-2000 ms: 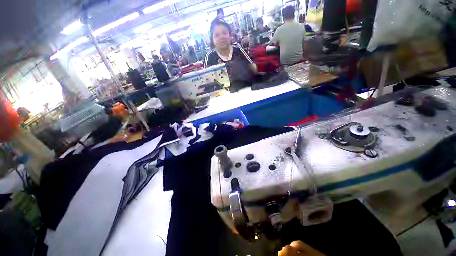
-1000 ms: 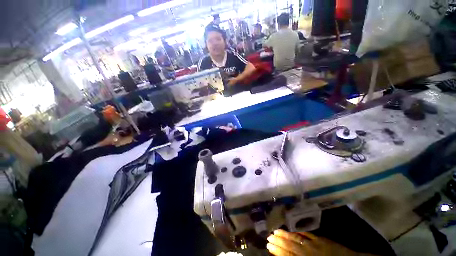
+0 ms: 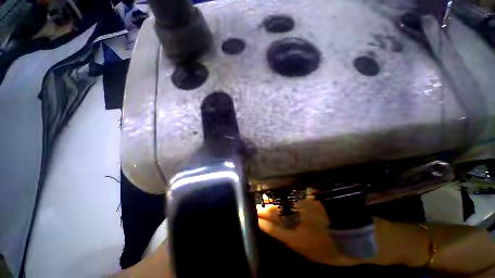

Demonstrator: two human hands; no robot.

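Observation:
The white, speckled sewing machine head (image 3: 336, 103) fills the middle of the view, very close. Its shiny curved take-up lever guard (image 3: 206, 176) stands in front. My right hand (image 3: 304, 220) is partly hidden behind the head's lower parts, lit yellow near the needle area; its wrist with a thin bracelet runs to the right. My left hand (image 3: 149, 266) is cut off at the bottom edge, left of the guard. Black fabric (image 3: 304, 263) lies below the head, between the hands. A small white rounded piece (image 3: 156, 239) shows beside my left hand. The fingertips of both hands are hidden.
White-faced cut panels (image 3: 76, 190) lie left of the machine, with dark layered edges between them. A black panel (image 3: 133, 217) lies between them and the head. The grey pressure regulator post (image 3: 184, 32) rises at top left. The dark thread tension knob (image 3: 347, 209) hangs low on the head.
The view has moved down and much closer to the machine head. The people behind have left the picture. My left hand now shows at the bottom, and more of my right wrist is visible.

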